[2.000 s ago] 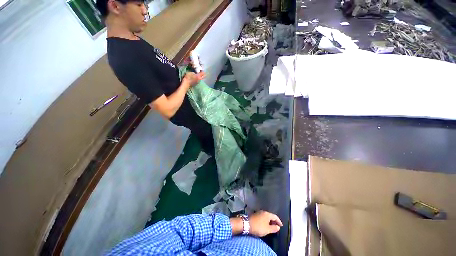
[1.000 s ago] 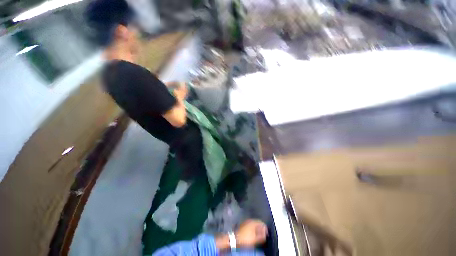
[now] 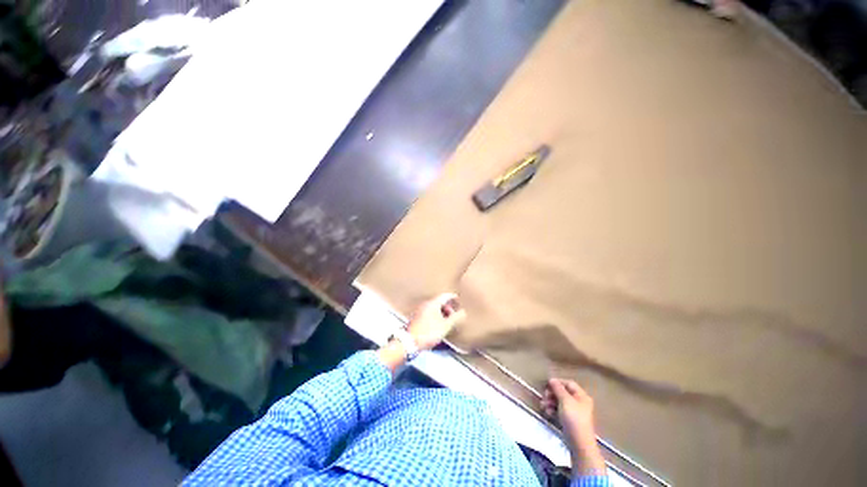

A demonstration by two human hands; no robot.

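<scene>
Brown fabric (image 3: 665,190) covers the table, with a raised ripple running from near my hands to the right. A short ply end line shows beside my left hand. My left hand (image 3: 434,321), with a metal watch at the wrist, has its fingers curled on the fabric at the near corner. My right hand (image 3: 570,404) pinches the fabric's near edge, farther right; its fingertips are small and partly hidden. A dark cloth weight (image 3: 511,179) with a yellow marking lies on the fabric beyond my left hand.
White paper or cloth (image 3: 276,86) lies on the dark tabletop (image 3: 380,133) at upper left. A white underlay strip (image 3: 475,385) shows along the near edge. Green sacking (image 3: 190,338) and a scrap bucket (image 3: 48,214) are at left. Another person's hand (image 3: 724,9) is at the top.
The view has swung from the aisle and coworker to the brown fabric. My left hand has moved from beside the table onto the fabric corner, and my right hand has come into view at the edge.
</scene>
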